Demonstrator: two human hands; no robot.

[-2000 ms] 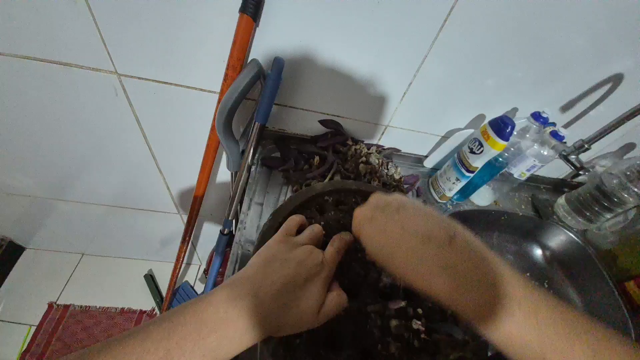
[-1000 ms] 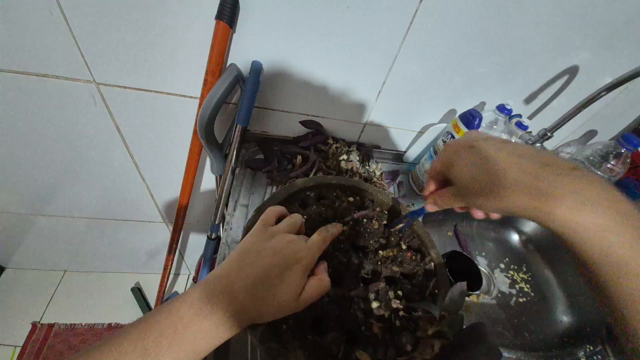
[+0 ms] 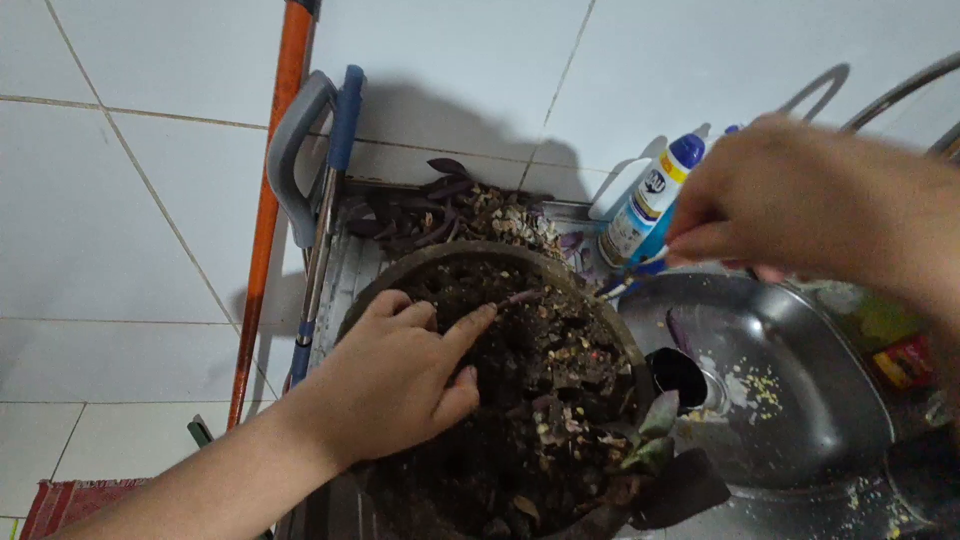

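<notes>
A round plant pot (image 3: pixel 634 337) full of dark soil (image 3: pixel 517 352) stands beside the sink. Over its left part lies my left hand (image 3: pixel 409 367), index finger extended to the soil by a short purple stem (image 3: pixel 525 297). Its other fingers are loosely bent, and whether they hold anything is hidden. Above the pot's right rim, my right hand (image 3: pixel 780 195), blurred, grips a thin blue-and-white tool (image 3: pixel 630 279) whose tip is near the rim; its exact kind is unclear. Purple leaves and plant debris (image 3: pixel 480 210) lie behind the pot. A green-and-purple leaf (image 3: pixel 654 435) hangs at its lower right.
Right of the pot is a stainless steel sink (image 3: pixel 795 360) with a black round object (image 3: pixel 677 377) and scattered yellowish bits. A cleaner bottle (image 3: pixel 649 199) stands by the wall. An orange pole (image 3: pixel 271 202) and a blue-handled pole (image 3: pixel 346 120) lean at left.
My right hand has moved from over the soil to the right, beyond the pot's rim, with the blue tool now visible. The left hand stays over the soil. More of the sink shows.
</notes>
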